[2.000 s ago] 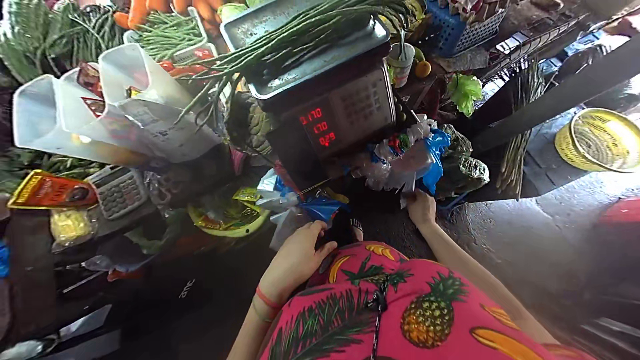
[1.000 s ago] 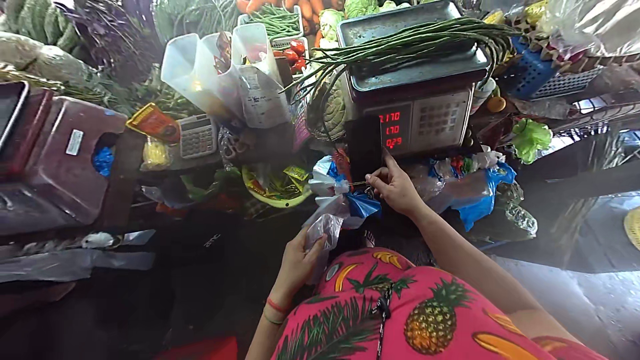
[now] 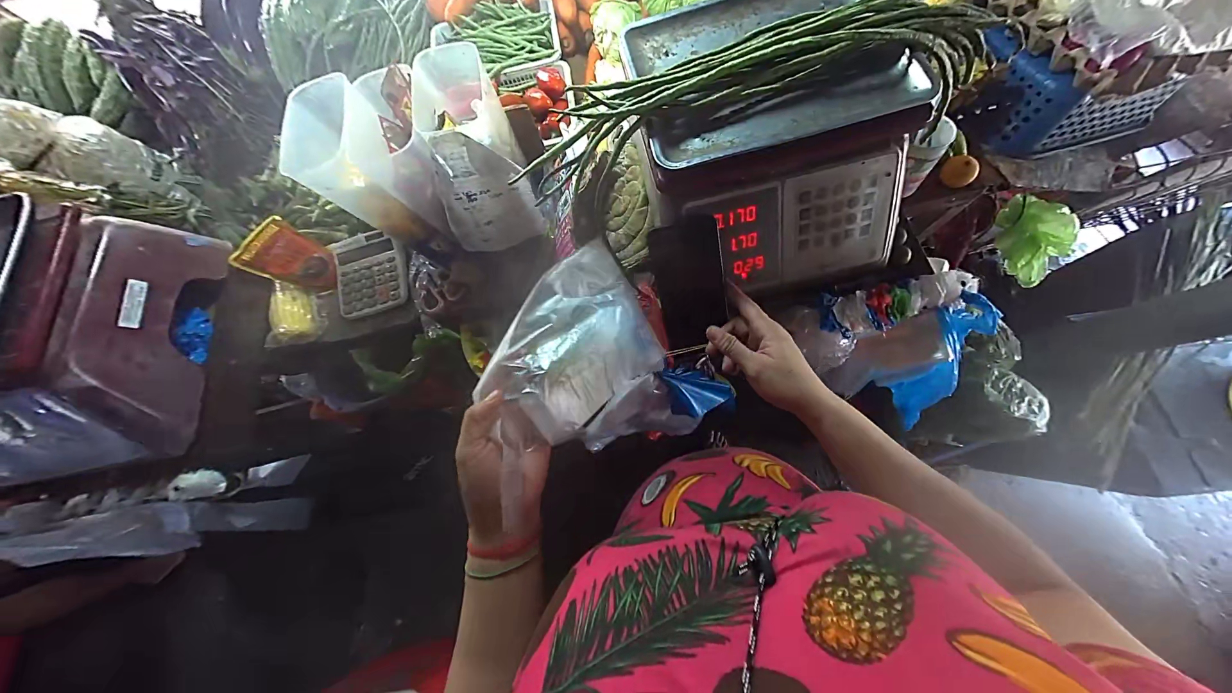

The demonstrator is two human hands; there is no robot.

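Observation:
My left hand [image 3: 502,462] grips a clear plastic bag [image 3: 577,346], which spreads up and to the right from the fingers. At the lower right corner of a dark phone-like slab [image 3: 685,289], my right hand [image 3: 765,356] has its thumb and fingers pinched together; a thin band or string runs left from them. Whether the hand also holds the slab, I cannot tell. A blue plastic bag [image 3: 698,390] hangs just below. Behind stands a digital scale [image 3: 837,217] with lit red digits, and long green beans [image 3: 770,77] lie across its metal tray [image 3: 693,144].
Left of the scale stand clear plastic containers [image 3: 481,183], a calculator [image 3: 371,279] and an orange packet [image 3: 284,255]. A dark red plastic box [image 3: 135,327] is farther left. Plastic bags [image 3: 929,356] hang on the right, below a leafy green [image 3: 1037,236]. A blue basket [image 3: 1049,106] sits at upper right.
The clear bag in my left hand is now raised and spread out, where it hung low and bunched a second ago. My right hand came up to the scale's front after the first frame.

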